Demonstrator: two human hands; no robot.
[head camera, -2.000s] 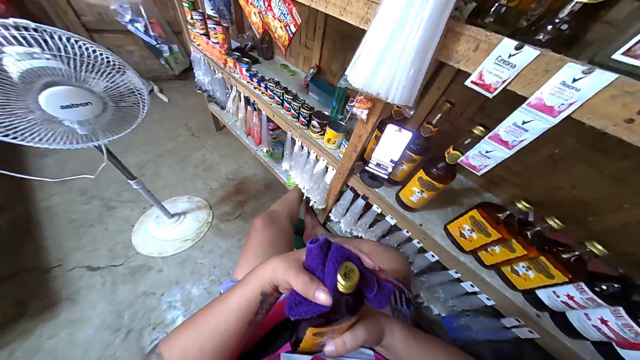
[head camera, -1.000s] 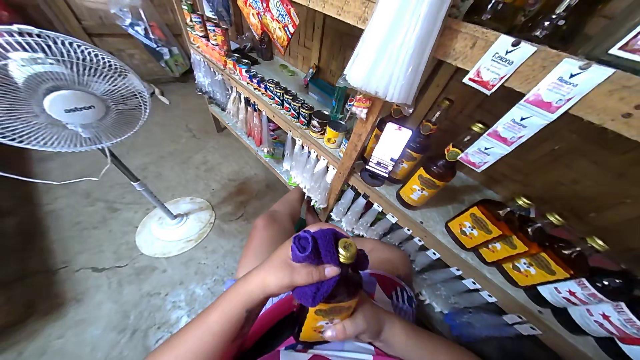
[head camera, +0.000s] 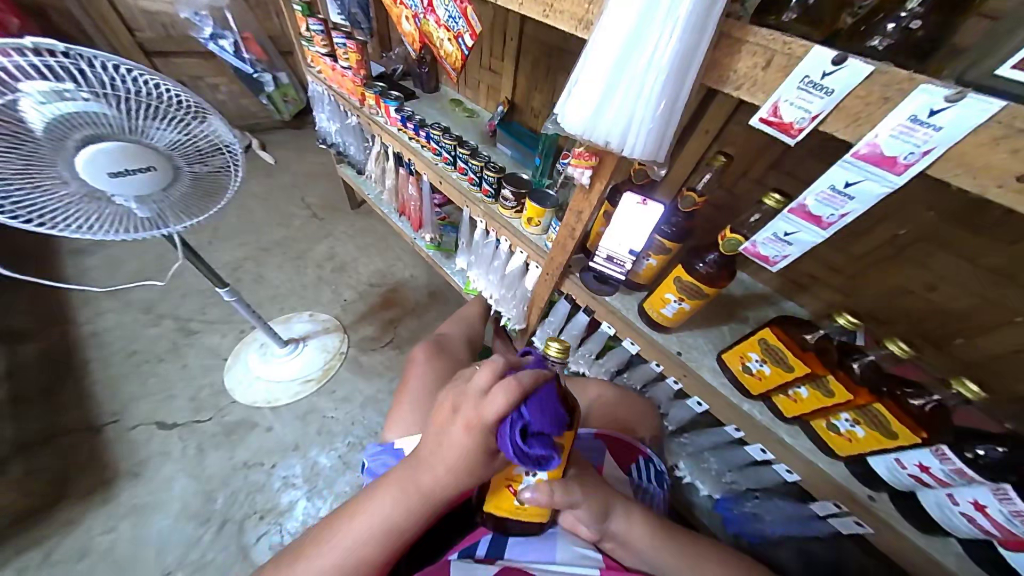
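A flat brown glass bottle (head camera: 507, 498) with a yellow label and a gold screw cap stands roughly upright over my lap. My right hand (head camera: 580, 500) grips its lower part, thumb across the label. Bunched in my left hand (head camera: 472, 416) is a purple cloth (head camera: 538, 424), pressed against the bottle's upper side just below the cap. The cloth hides part of the label and shoulder. Both hands are in front of my knees.
A wooden shelf (head camera: 680, 364) on the right holds upright bottles (head camera: 684, 292), flat bottles lying down (head camera: 864, 428) and a lit phone (head camera: 628, 232). Small cans (head camera: 480, 172) line the farther shelf. Filled plastic bags hang below. A stand fan (head camera: 124, 168) is on the left.
My left hand and the purple cloth have moved from around the bottle's neck down onto its upper side. The bottle's label shows more than two seconds ago.
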